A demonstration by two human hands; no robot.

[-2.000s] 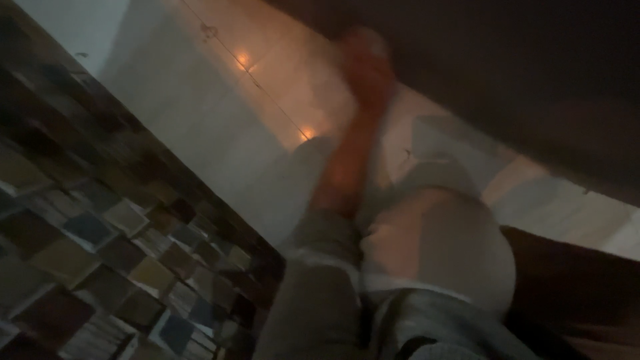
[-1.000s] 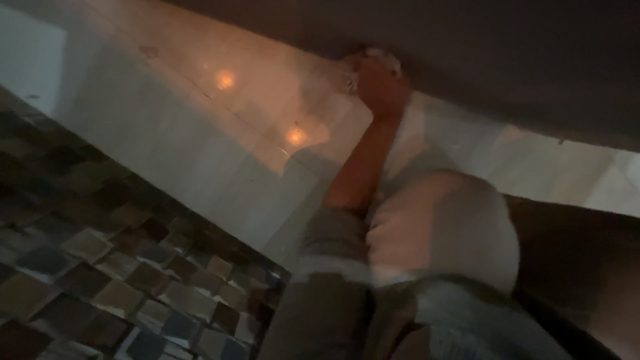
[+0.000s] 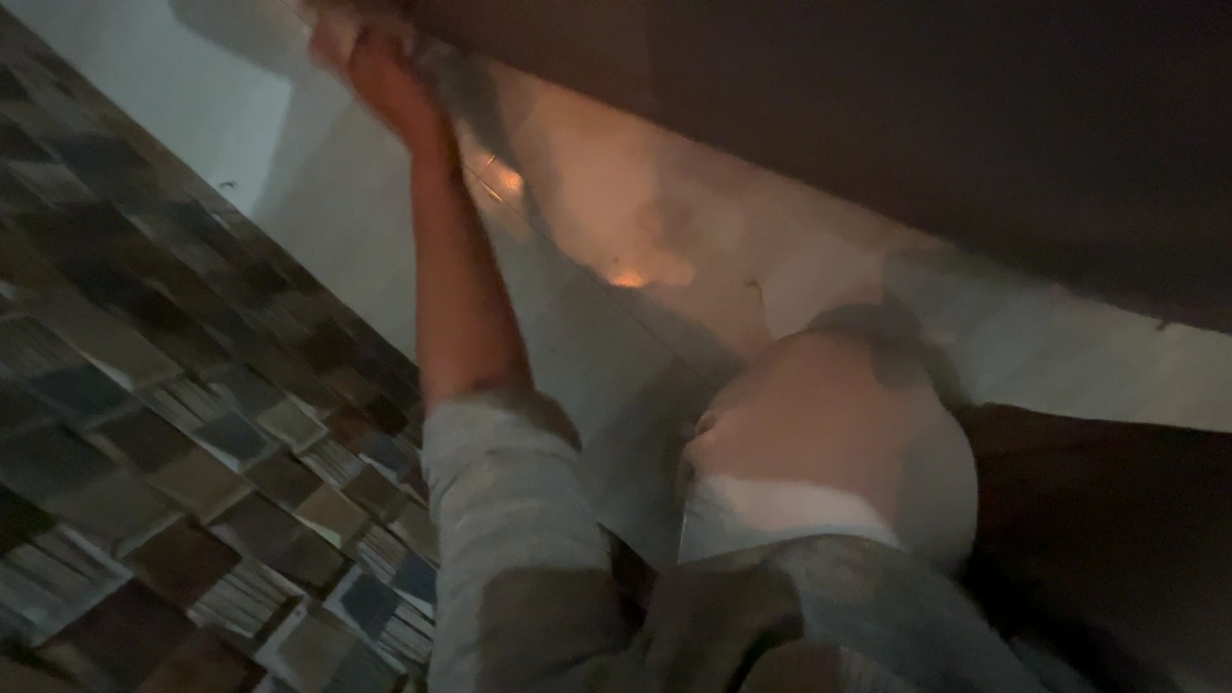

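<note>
My left hand (image 3: 380, 72) is at the upper left, at the end of an outstretched bare forearm with a grey sleeve (image 3: 510, 481) pushed to the elbow. The hand is blurred and dim, against the lower edge of a large dark surface (image 3: 818, 106). Its fingers seem bent, but whether they hold anything cannot be told. Beneath the arm lies a pale, glossy tiled floor (image 3: 568, 337). My right hand is not in view. A rounded, pale form, apparently my bent knee (image 3: 818, 433), stands right of the forearm.
A patterned rug or mat of dark and light squares (image 3: 192, 462) fills the left side. Small orange light reflections (image 3: 628, 277) glow on the floor, which has a thin joint line. The dark surface overhangs the upper right. Another dark area (image 3: 1107, 520) lies beyond the knee.
My left hand has moved left along the edge of the dark surface. One second ago something pale showed at its fingers. The view has shifted somewhat.
</note>
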